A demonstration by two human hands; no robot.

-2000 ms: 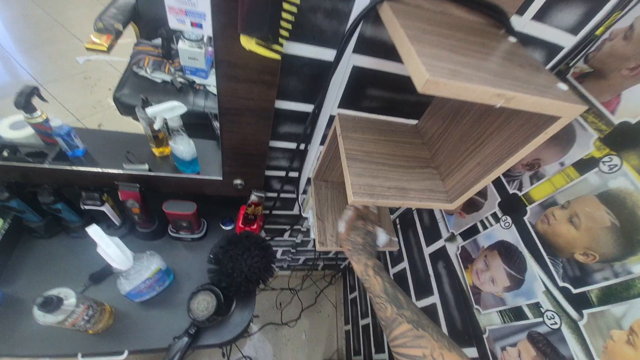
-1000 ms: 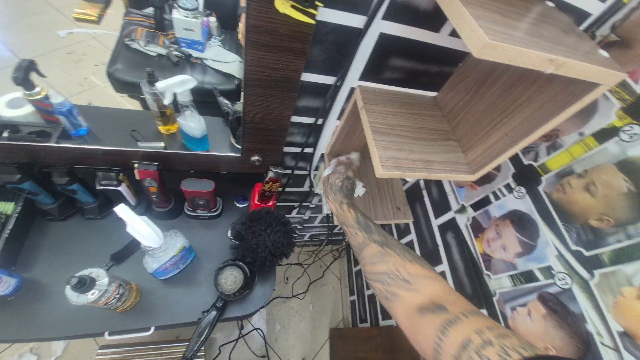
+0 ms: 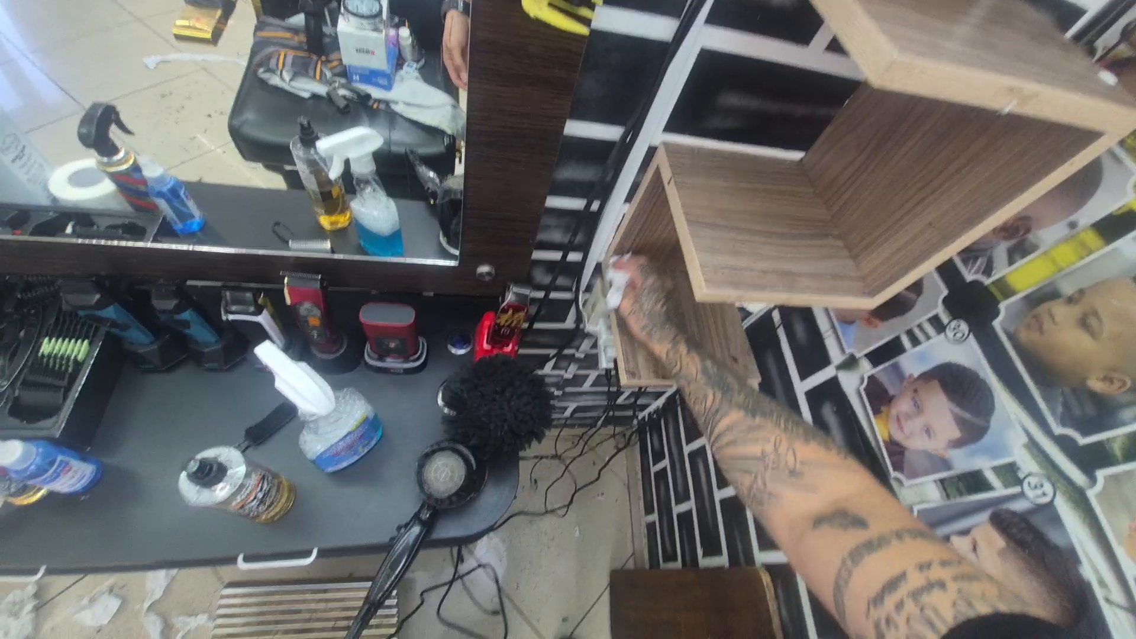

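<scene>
My right hand (image 3: 641,288) is closed on a crumpled white wipe (image 3: 619,282) inside the lower box of the wood-grain wall shelf (image 3: 763,213), close to its left edge. My tattooed forearm reaches up to it from the lower right. Just left of the hand, a white power strip (image 3: 603,328) with cords hangs by the shelf's side. My left hand is out of view. On the dark counter (image 3: 160,479) stand a clear spray bottle (image 3: 333,426) with blue liquid and a bottle of amber liquid (image 3: 240,485).
A black brush (image 3: 497,404) and a round-headed black handled tool (image 3: 448,475) lie at the counter's right end. Hair clippers (image 3: 311,319) line its back below a mirror (image 3: 355,115). Loose cords (image 3: 568,479) hang to the floor. Pictures of haircuts (image 3: 932,408) cover the right wall.
My right hand has moved up along the inner left side of the lower shelf box, still with the white wipe. The view has shifted slightly.
</scene>
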